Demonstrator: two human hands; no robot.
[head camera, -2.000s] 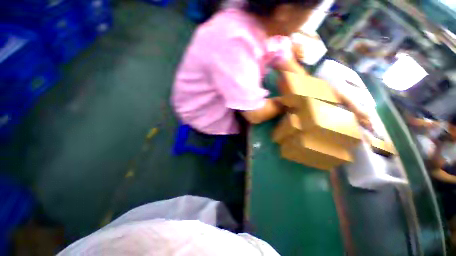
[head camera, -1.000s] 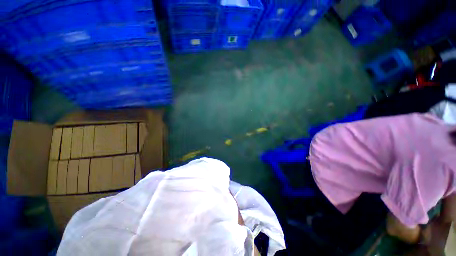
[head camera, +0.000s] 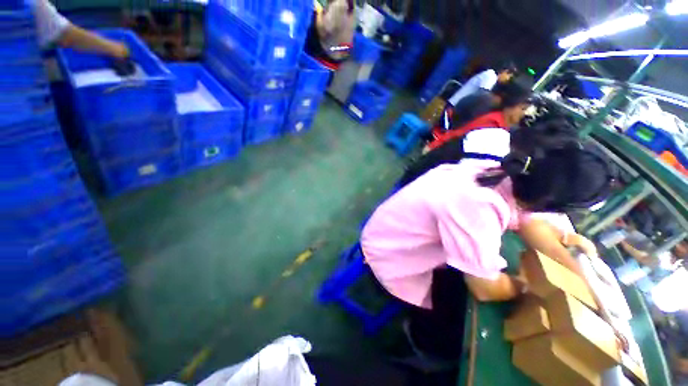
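Neither of my hands is in view; only white cloth of my clothing shows at the bottom edge. Brown cardboard boxes (head camera: 577, 332) are stacked on the green workbench top (head camera: 492, 332) at the lower right, in front of a person in a pink shirt. That person's arms reach over the bench behind the boxes. Part of the master carton (head camera: 64, 354) shows at the lower left, cut off by the frame and blurred. White trays (head camera: 603, 286) lie beyond the boxes, partly hidden.
Tall stacks of blue crates (head camera: 53, 219) stand at the left. A person's arm reaches into an open blue crate (head camera: 124, 83). The pink-shirted person sits on a blue stool (head camera: 343, 290); another blue stool (head camera: 407, 132) stands farther back. More people sit along the line.
The view has swung up and right from the carton, now mostly out of frame. The stacked boxes and bench are back in view. My white-clothed body shows less at the bottom.
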